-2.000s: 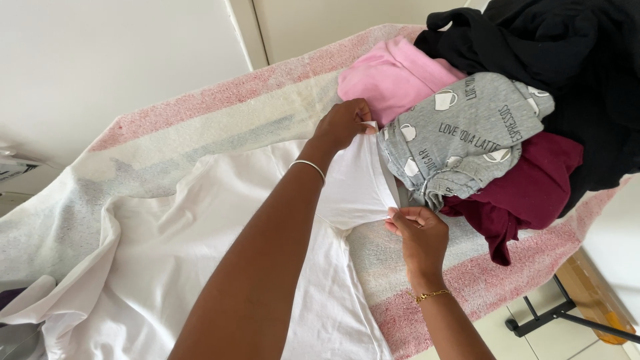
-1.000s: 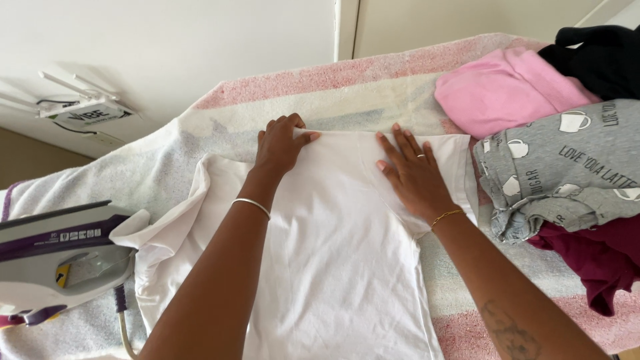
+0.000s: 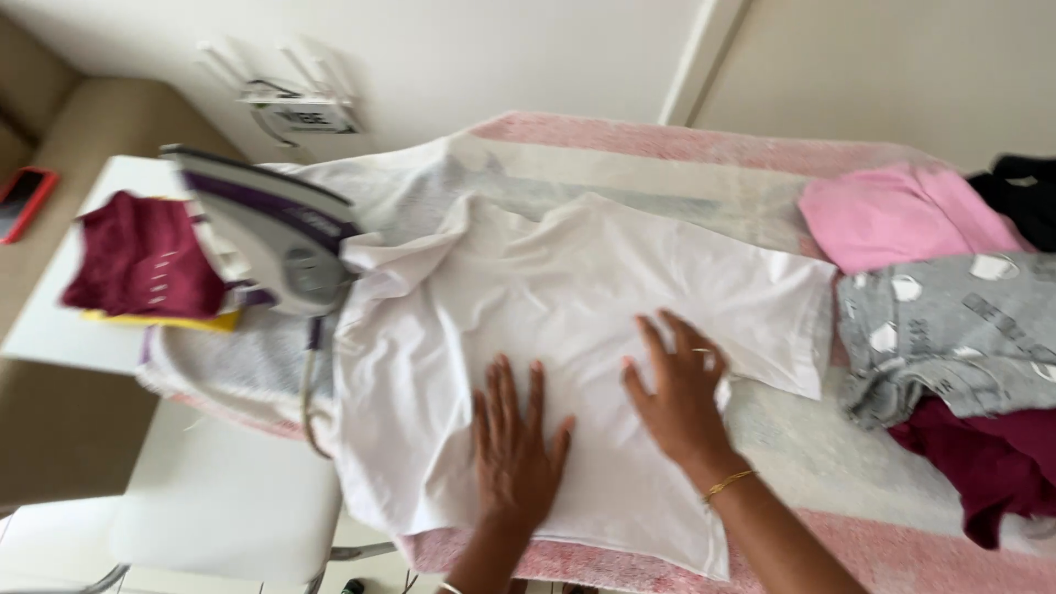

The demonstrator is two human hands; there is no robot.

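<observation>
A white T-shirt point(image 3: 569, 305) lies spread on a striped pink and cream towel point(image 3: 808, 462) that covers a long padded surface. My left hand point(image 3: 516, 454) rests flat on the lower front of the shirt, fingers apart, gripping nothing. To its right my right hand point(image 3: 681, 388) is on or just above the shirt, its fingers bent and spread. The shirt's right sleeve lies flat, while the left sleeve is folded and bunched. Beside that sleeve a grey and purple steam iron point(image 3: 280, 239) stands on its heel, its cord hanging down.
At right are a pink garment point(image 3: 907, 214), grey printed fabric point(image 3: 965, 322), a maroon garment point(image 3: 982, 462) and a black one point(image 3: 1023, 198). Folded maroon clothing point(image 3: 148, 264) lies on a white table point(image 3: 49, 330) at left. A white chair point(image 3: 231, 495) stands below; a router point(image 3: 305, 115) hangs on the wall.
Both hands have left the shirt's sleeve and upper edge, which they held or touched earlier, and are now over its lower front. The shirt lies flatter. The view has swung left.
</observation>
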